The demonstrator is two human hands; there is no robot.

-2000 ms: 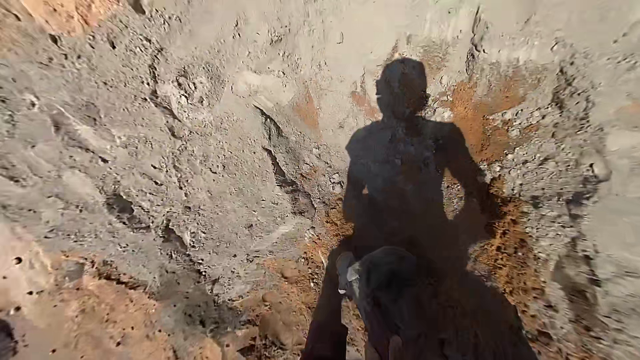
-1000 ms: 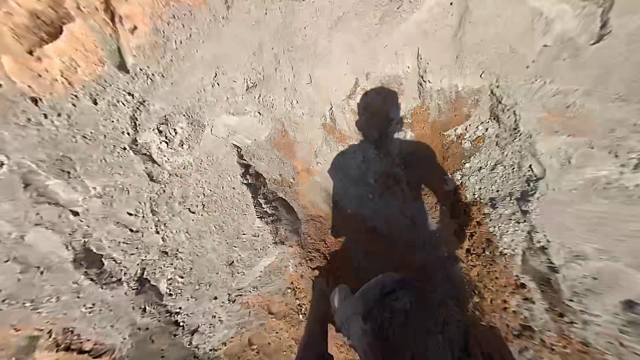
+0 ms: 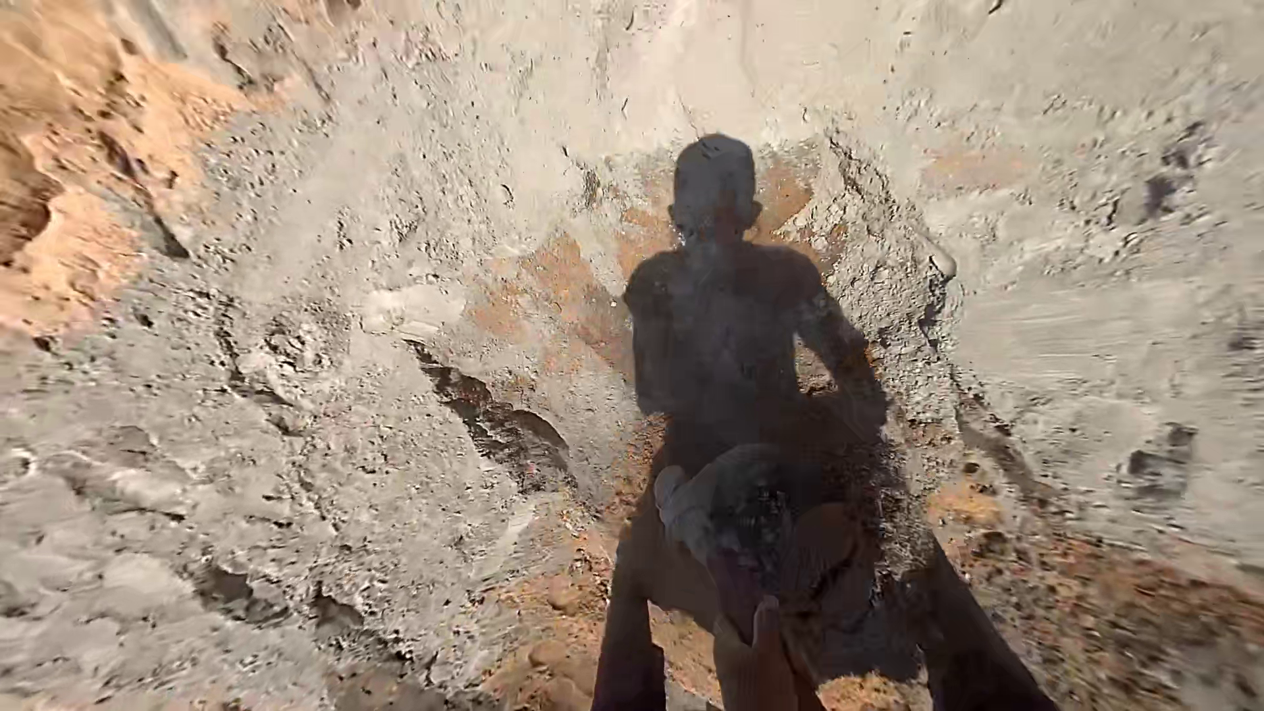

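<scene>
At the bottom centre of the head view is my left hand (image 3: 755,617), in deep shade, its thumb raised against a rounded lump of grey mud or clay (image 3: 726,494). The lump's left end is paler and catches some light. My right hand cannot be told apart from the dark area beside the lump. Around them lies rough earth coated with grey mud (image 3: 326,415), with orange soil (image 3: 563,588) showing through close to the hand. My body's shadow (image 3: 726,316) falls over the mud directly ahead.
A dark crack (image 3: 494,415) runs through the grey mud left of the shadow. Orange earth (image 3: 79,237) with hollows is at the upper left. Crumbly mud (image 3: 889,286) forms a ridge right of the shadow. Smoother, streaked mud (image 3: 1066,336) lies farther right, with brown loose soil (image 3: 1136,612) below.
My left hand and its thumb show more clearly at the bottom than before. The grey lump stays at the lower centre. The view has shifted.
</scene>
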